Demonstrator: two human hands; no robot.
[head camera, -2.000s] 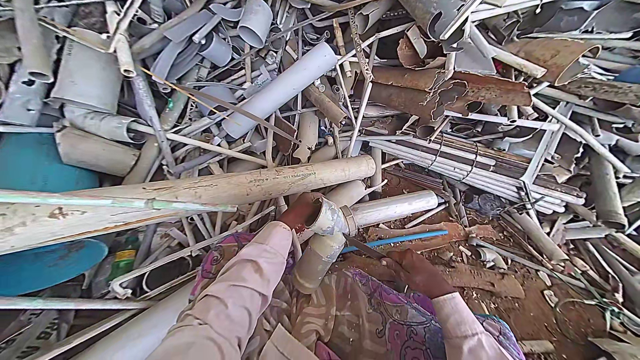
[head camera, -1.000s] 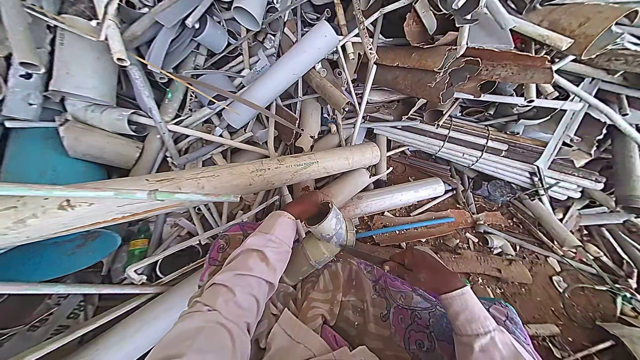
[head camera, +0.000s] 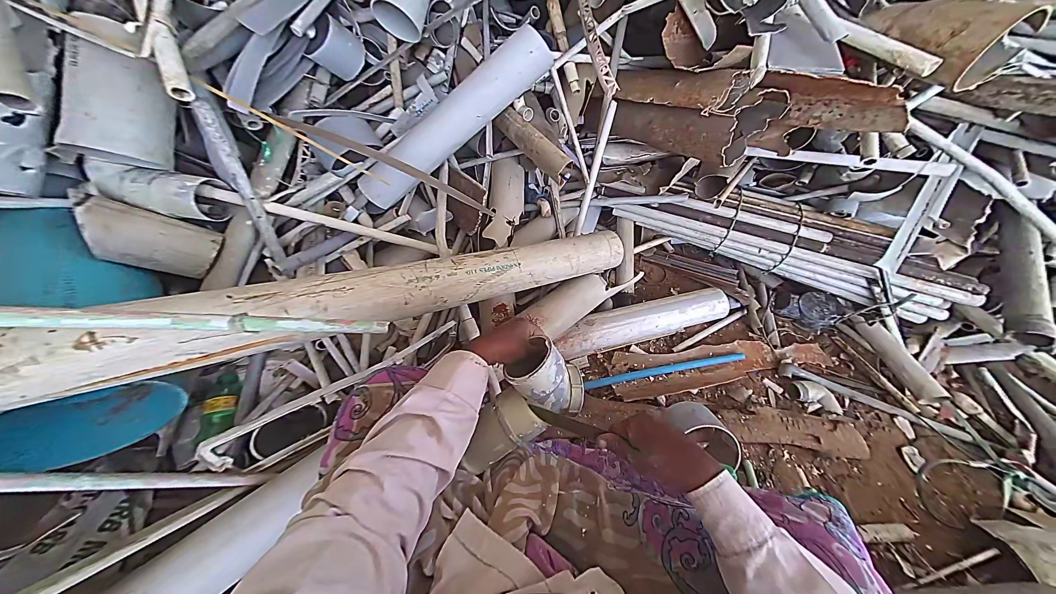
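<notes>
My left hand (head camera: 505, 340) grips a short plastic pipe fitting (head camera: 544, 381) by its upper left rim. The fitting has worn white and grey paint and an open round mouth. In my right hand (head camera: 667, 452) is a flat blade-like tool (head camera: 569, 421), its far end against the lower side of the fitting. Directly below the fitting lies a cream pipe piece (head camera: 502, 429) over my lap. A grey pipe ring (head camera: 711, 431) stands just beyond my right hand. Patterned purple cloth (head camera: 792, 528) covers my legs.
A long cream pipe (head camera: 429, 285) crosses from the left. Past the fitting lie a white pipe (head camera: 648, 322) and a thin blue pipe (head camera: 664, 371). Bundled thin pipes (head camera: 792, 239) rest to the right. Heaped scrap pipes fill the back; a green bottle (head camera: 218, 404) lies left.
The fitting in my left hand has turned, and its open mouth faces more upward than two seconds ago. The grey ring beside my right hand shows only now.
</notes>
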